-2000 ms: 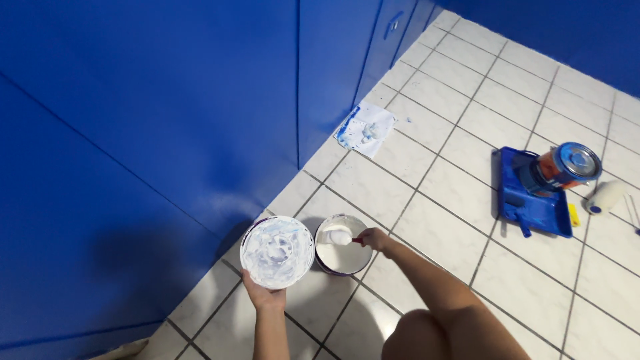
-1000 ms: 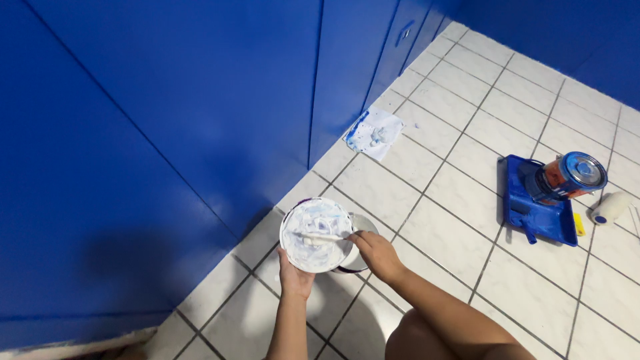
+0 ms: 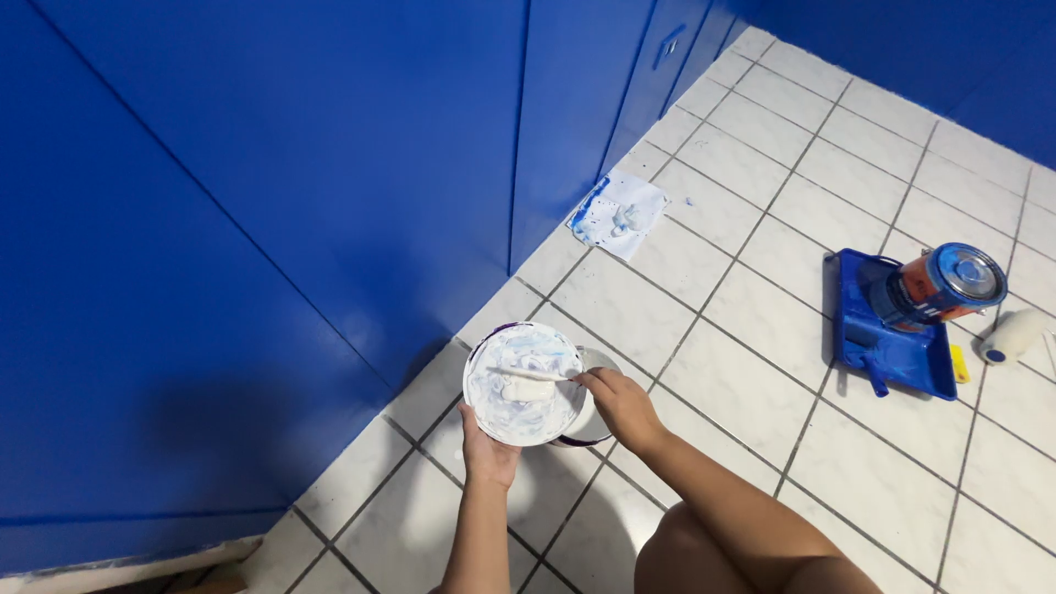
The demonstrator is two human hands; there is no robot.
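Observation:
My left hand (image 3: 488,450) holds a round white lid (image 3: 528,425) by its lower edge, the side smeared with white paste facing up. In my right hand (image 3: 619,404) is a thin tool, perhaps a putty knife or spatula (image 3: 532,374), lying across the paste near the lid's middle; its far end is hard to make out. Partly behind the lid, a round tub (image 3: 601,412) with pale contents stands on the floor, its left part hidden.
A blue panelled wall (image 3: 330,165) rises at the left. On the tiled floor lie a paint-stained paper (image 3: 623,216), a blue paint tray (image 3: 907,363) with a paint can (image 3: 940,289) on it, a yellow object (image 3: 959,364) and a paint roller (image 3: 1015,337).
Two seconds ago my right hand held the tool over the tub; now the tool is on the lid. The lid has moved right and partly covers the tub.

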